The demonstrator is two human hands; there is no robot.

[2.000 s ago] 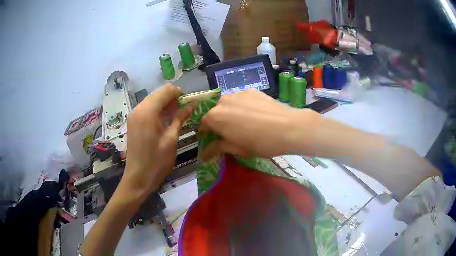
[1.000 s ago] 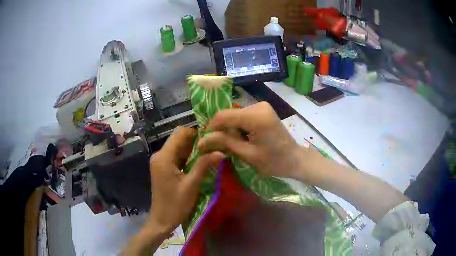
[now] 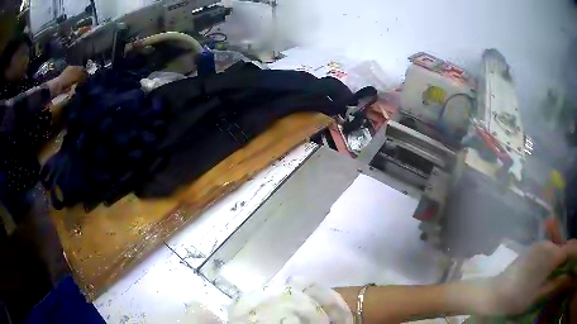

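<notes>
My left hand is at the lower right edge, blurred and partly cut off. Its fingers are closed on green cloth of the bag body, of which only a small blurred part shows. The forearm, with a thin bracelet and a white ruffled sleeve, reaches in from the bottom. My right hand cannot be made out. The grey machine head stands above and behind the hand, over the white sheet.
A dark pile of straps lies on a wooden board at left. A metal bed strip runs beside the white sheet. A box with a red label stands behind the machine. Another person's hand shows at the far left.
The view has swung left, so the machine now stands at right and the dark pile shows. The bag and my hands have shifted to the lower right edge, mostly out of view.
</notes>
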